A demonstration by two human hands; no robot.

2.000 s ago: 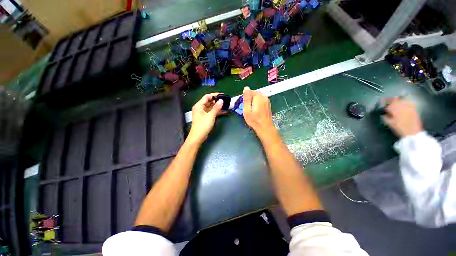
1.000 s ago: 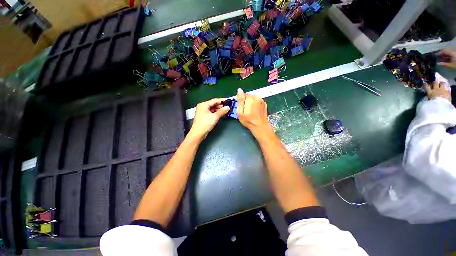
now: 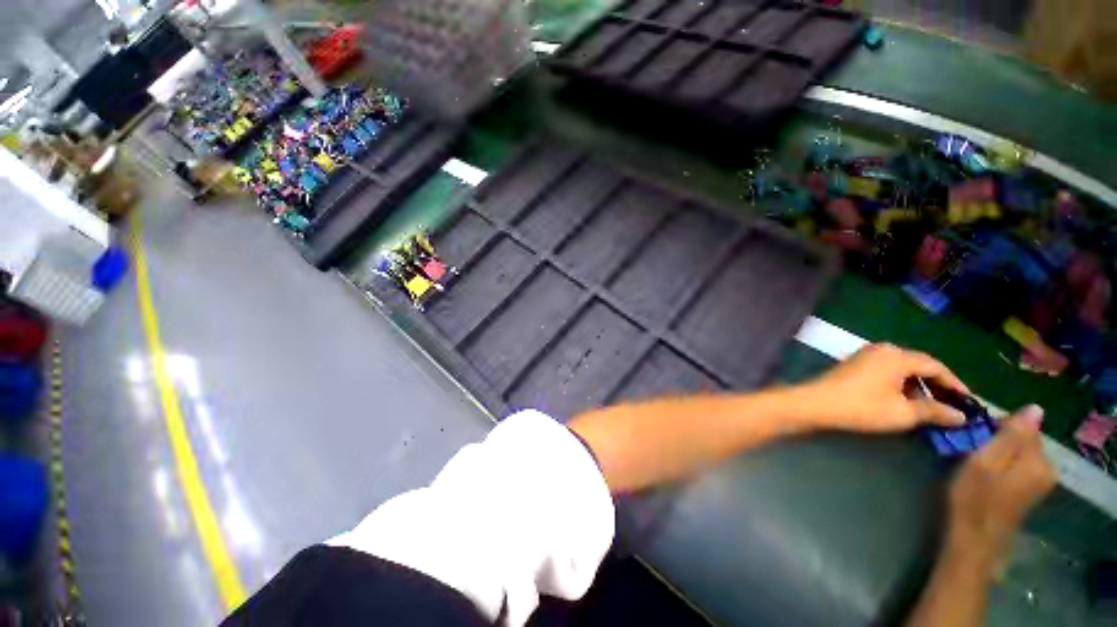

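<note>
My left hand (image 3: 880, 390) holds a small dark unit (image 3: 966, 402) in its fingertips above the bench near the metal strip. A blue binder clip (image 3: 962, 436) sits at the unit's near side. My right hand (image 3: 1004, 472) is close against the clip's right side; blur hides whether its fingers grip it. A large black compartment tray (image 3: 597, 289) lies left of my hands, its visible pockets mostly bare. Clipped units (image 3: 418, 271) with yellow and pink clips stand at its left end.
A heap of coloured binder clips (image 3: 980, 233) lies beyond the pale metal strip (image 3: 831, 338). Another black tray (image 3: 723, 55) is behind. Farther left are a tray with many clips (image 3: 321, 153), a red bin (image 3: 333, 52) and a grey floor with a yellow line (image 3: 172, 416).
The view has swung left, so the hands and clip heap appear farther right. The coworker and the loose dark units have left the picture. My left hand still holds the dark unit with the blue clip.
</note>
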